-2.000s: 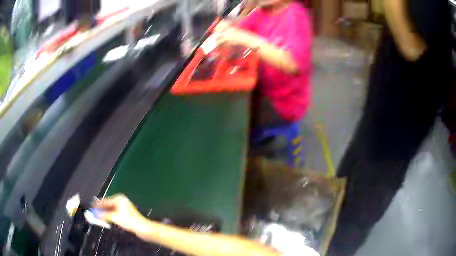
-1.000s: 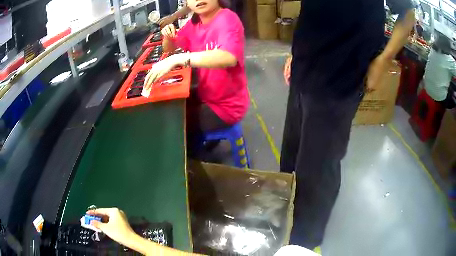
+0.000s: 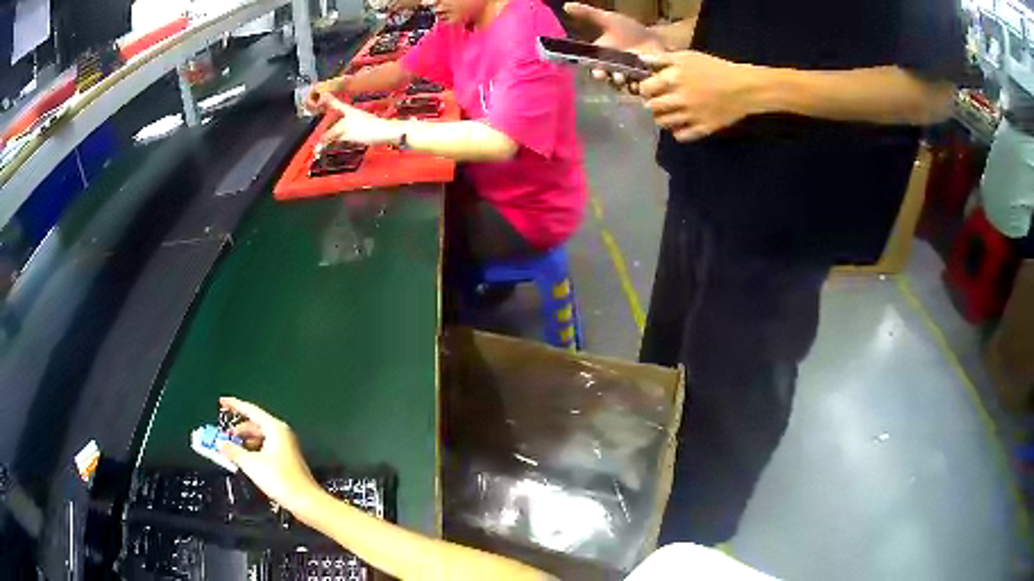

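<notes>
My right hand (image 3: pixel 263 451) reaches in from the bottom right. Its fingers are pinched on a small white and blue wiping tool (image 3: pixel 212 440), with a small dark part near the fingertips. The hand is above the green bench, just over the back edge of a black foam tray (image 3: pixel 391 499). Open black flip phones (image 3: pixel 329 565) with pale-edged keys lie in the tray, cut off by the bottom edge. My forearm hides part of the tray. My left hand is not in view.
A conveyor (image 3: pixel 136 306) runs along the left, with a small white-orange packet (image 3: pixel 87 460) beside the tray. A clear bag (image 3: pixel 346 242) lies on the bench. A carton (image 3: pixel 677 437) holds clear plastic. A neighbour works at red trays (image 3: pixel 374 182). A person stands holding a phone (image 3: pixel 595 55).
My right hand has risen slightly with the tool. A clear bag now shows on the bench near the red tray. The standing person now holds a phone in raised hands.
</notes>
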